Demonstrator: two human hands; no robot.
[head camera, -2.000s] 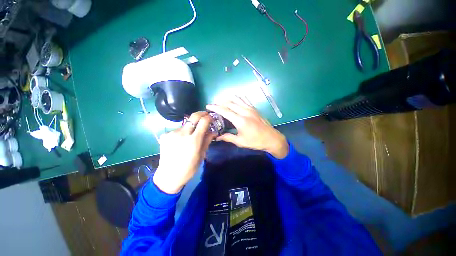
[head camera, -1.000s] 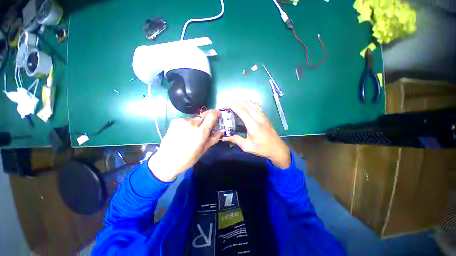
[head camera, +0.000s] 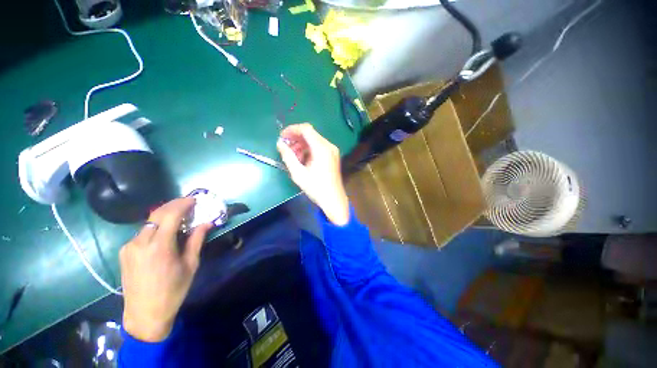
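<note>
My left hand (head camera: 158, 259) grips a small pale circuit board (head camera: 207, 210) between thumb and fingers at the bench's front edge. The board is partly covered by the fingers. Beside it stands the PTZ camera, with a white body (head camera: 54, 162) and a black ball head (head camera: 126, 188); a bit of red wire shows near my left fingertips. My right hand (head camera: 317, 169) is raised over the mat to the right, fingers bent inward; whether they hold anything cannot be told. The silver tweezers (head camera: 258, 157) lie on the mat, one end close to my right hand.
A cable lead (head camera: 234, 61), side cutters (head camera: 350, 108) and yellow scraps (head camera: 338, 39) are on the bench's far right side. A black electric screwdriver (head camera: 389, 129) hangs beside my right hand. Cardboard boxes (head camera: 425, 169) and a round fan (head camera: 532, 192) are at right. A dark piece (head camera: 41, 116) lies at left.
The view has swung to the right. My right hand has left the board and moved right, past the tweezers. My left hand keeps hold of the board beside the ball head.
</note>
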